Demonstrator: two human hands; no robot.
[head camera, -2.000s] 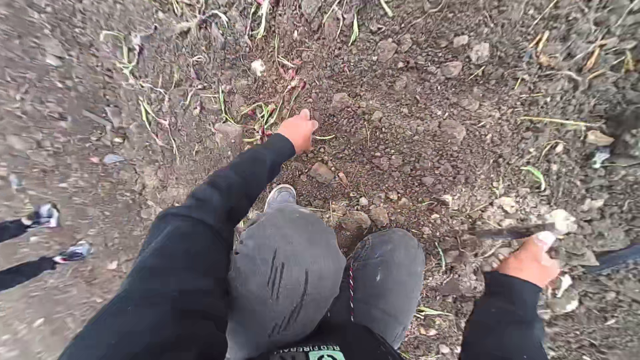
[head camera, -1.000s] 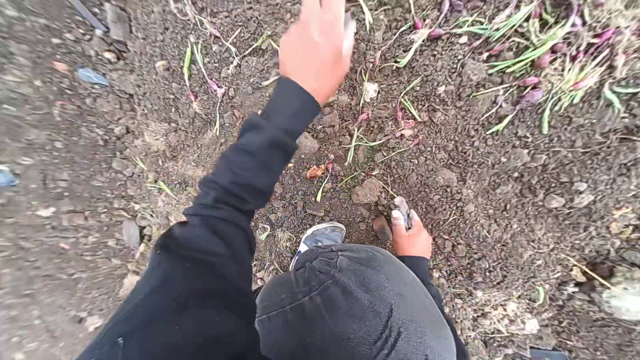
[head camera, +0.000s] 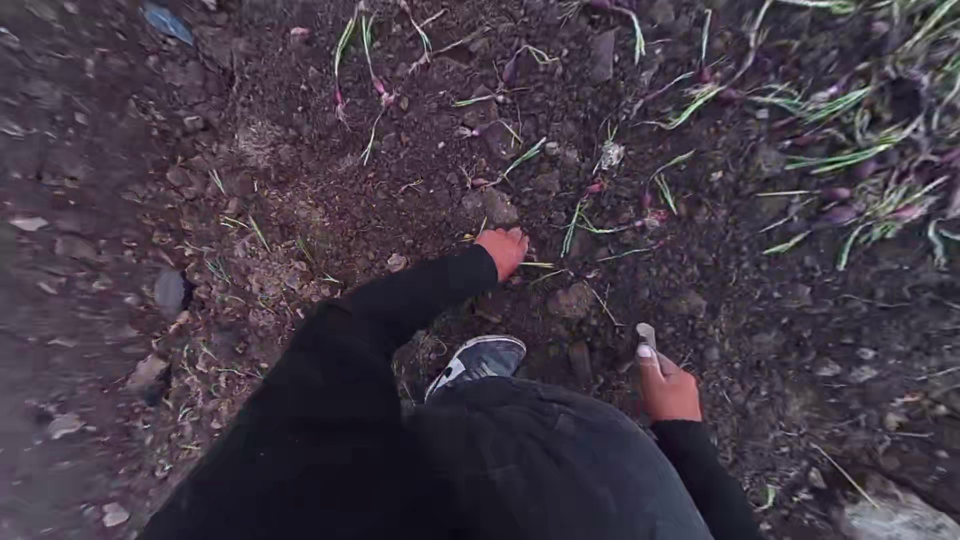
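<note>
My left hand (head camera: 504, 252) is low over the soil with its fingers curled down. Thin green leaves (head camera: 538, 265) stick out beside its fingertips; whether the fingers grip them is not clear. On the right, my right hand (head camera: 670, 386) is closed around a small tool (head camera: 646, 334), probably a knife, whose pale end shows past the thumb. Small red onions with green tops lie about: one (head camera: 596, 187) right of my left hand, another (head camera: 480, 182) above it, and a dense group (head camera: 836, 195) at the upper right.
My shoe (head camera: 480, 358) rests on the ground below my left hand. A clod (head camera: 571, 300) lies between the hands, and a dark stone (head camera: 171, 291) is at the left. A blue scrap (head camera: 166, 22) lies at the top left, and a large pale rock (head camera: 896, 517) at the bottom right.
My left hand has come down from the top of the view to the soil near my shoe. The right hand still holds the tool. The view has shifted since two seconds ago.
</note>
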